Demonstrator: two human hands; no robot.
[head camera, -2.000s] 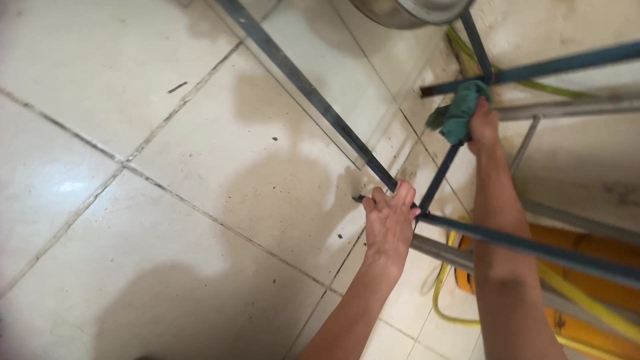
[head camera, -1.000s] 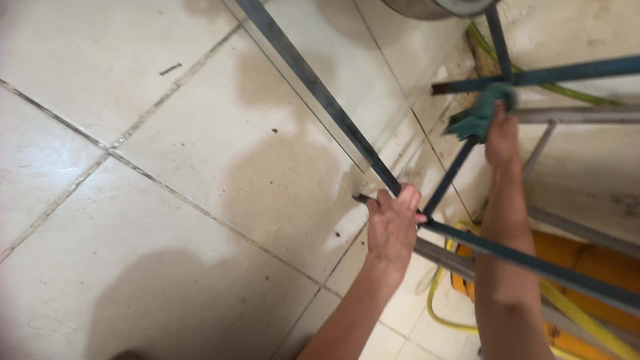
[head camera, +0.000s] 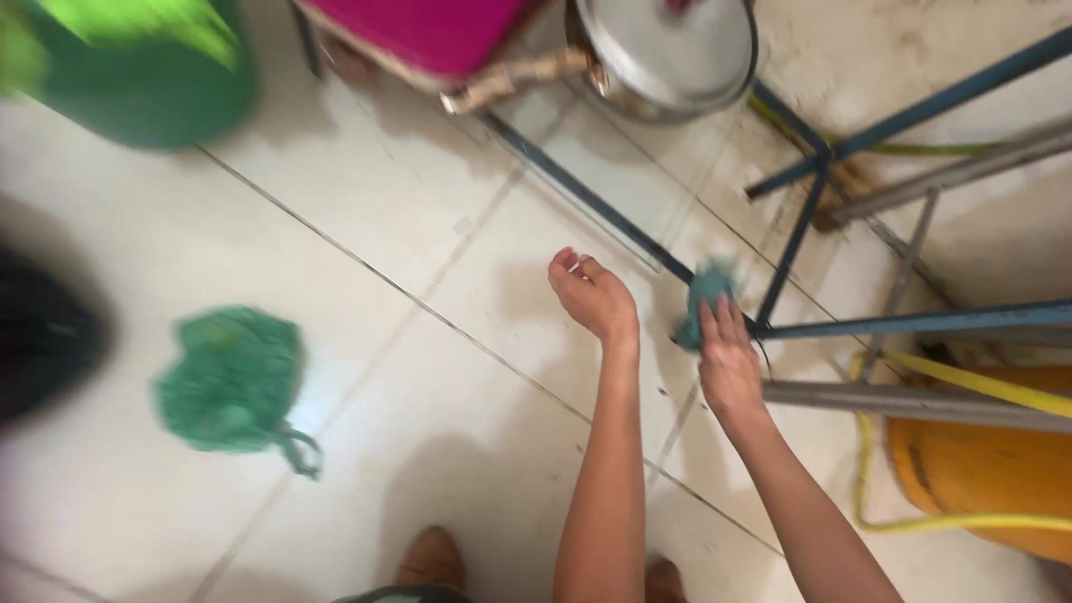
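Observation:
My right hand (head camera: 730, 360) presses a green cloth (head camera: 710, 293) against the blue metal frame (head camera: 595, 201) of a stand, near its lower corner. To the left of it my left hand (head camera: 593, 293) hangs over the tiled floor with its fingers curled, touching nothing that shows. Whether its fingers close fully is hard to tell. A pane of glass seems to lie along the frame's bar. Beyond the bar, a lidded metal pot (head camera: 670, 50) rests at the top of the view.
A tied green plastic bag (head camera: 230, 381) lies on the floor at left, near a dark object (head camera: 42, 335). A green container (head camera: 159, 92) and a pink surface (head camera: 427, 29) are at the top. An orange gas cylinder (head camera: 980, 461) and yellow hose (head camera: 863, 477) stand at right.
My left hand has let go of the frame's corner. My right hand, with the cloth, has moved from the far crossbar to the near bar by that corner. The view has swung left.

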